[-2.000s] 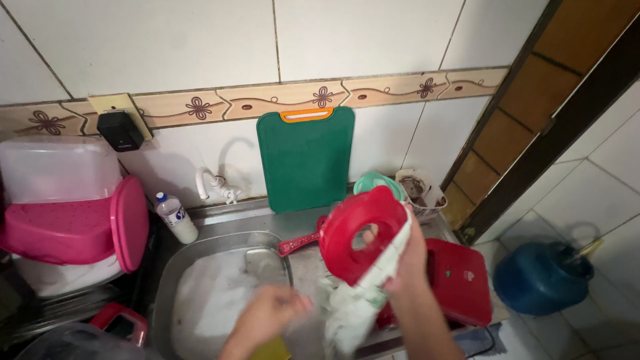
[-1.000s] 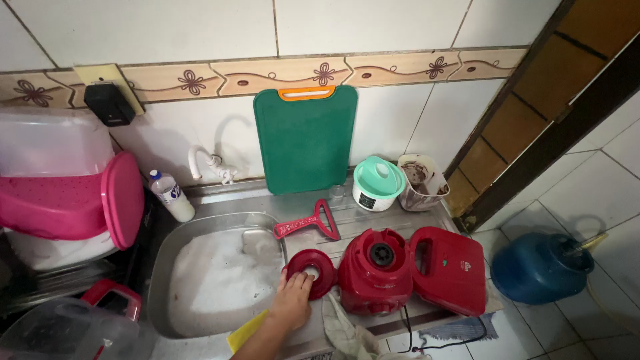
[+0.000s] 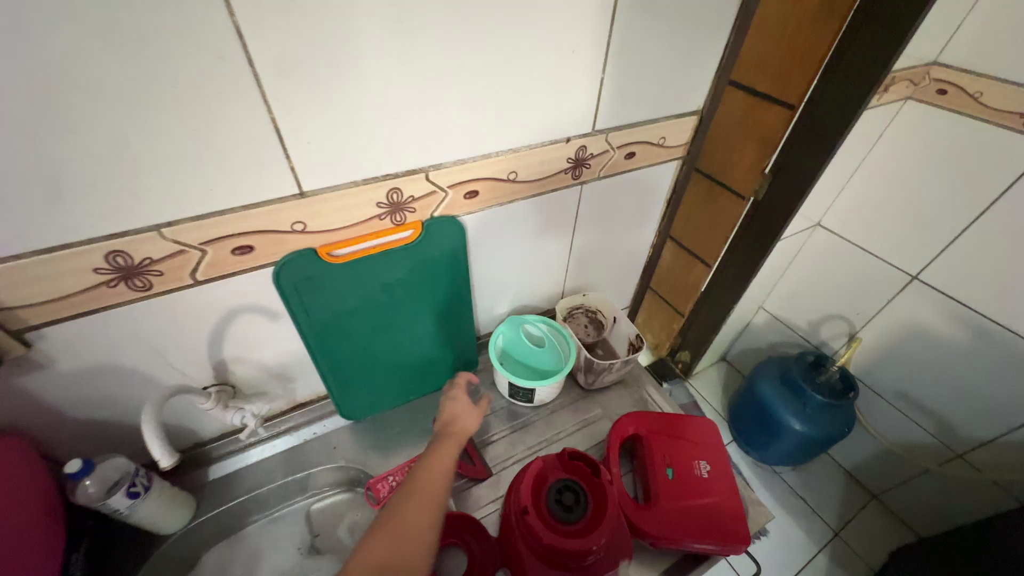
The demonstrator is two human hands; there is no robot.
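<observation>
My left hand [image 3: 462, 406] reaches over the draining board, its fingers around a small clear cup [image 3: 478, 392], mostly hidden, beside a green cutting board [image 3: 384, 320] that leans on the wall. Right of the hand stands a white pot with a turquoise lid [image 3: 532, 352]. Under my forearm lies a red-handled tool [image 3: 392, 480], partly covered. Below are a red ring-shaped lid [image 3: 472, 540], a red blender base [image 3: 566, 508] and a red sandwich maker [image 3: 680, 484]. My right hand is out of view.
The steel sink [image 3: 280, 512] holds suds, with a white tap [image 3: 164, 424] above it. A plastic bottle [image 3: 132, 496] stands at the left. A stained plastic tub [image 3: 600, 352] is in the back corner. A blue gas cylinder [image 3: 792, 408] stands at the right.
My left hand has moved from the red ring-shaped lid up to beside the cutting board. Earlier my right hand held that lid with a cloth; it lay on the counter one second ago. The view has shifted right.
</observation>
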